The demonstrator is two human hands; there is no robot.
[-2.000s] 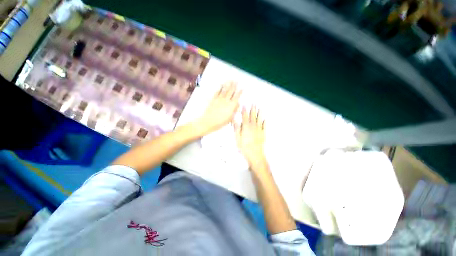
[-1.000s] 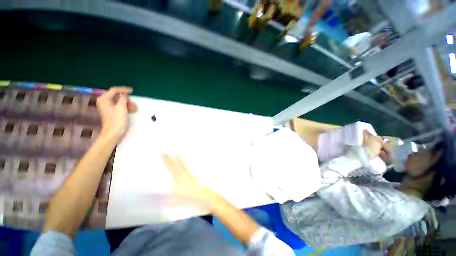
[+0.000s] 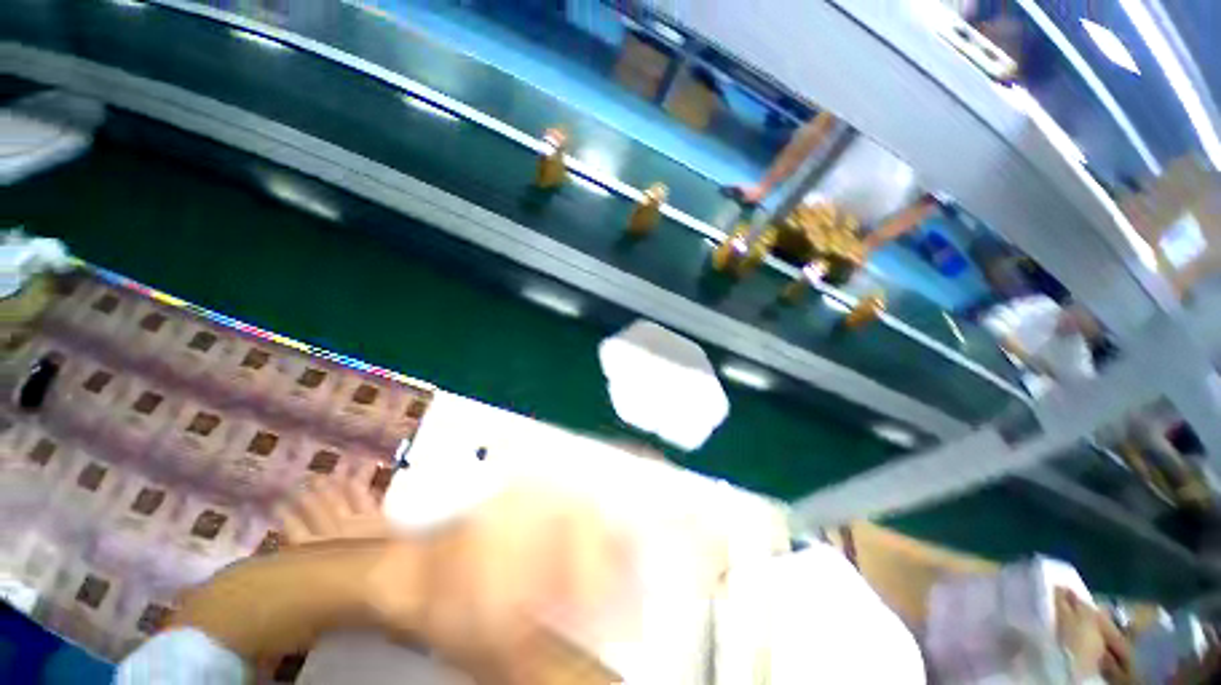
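Note:
A pale stack of covers stands at the lower right. The white worktop sheet is partly hidden by my arms. My left hand is a large blur over it, left of the stack; I cannot tell whether it holds anything. My arms appear crossed. My right hand shows by its spread fingers over the printed sheet's right edge, beyond my left forearm, with nothing visible in it. A white many-sided cover lies on the green belt.
The printed sheet is at the left, with a small black object on it. A dark speck is on the white sheet. A grey beam crosses at right. Gold-coloured items and people are opposite; a neighbour's hand is at lower right.
The view has turned, showing more of the belts. My left hand has moved right from the printed sheet's far corner. My right hand has moved left. A white cover now shows on the belt.

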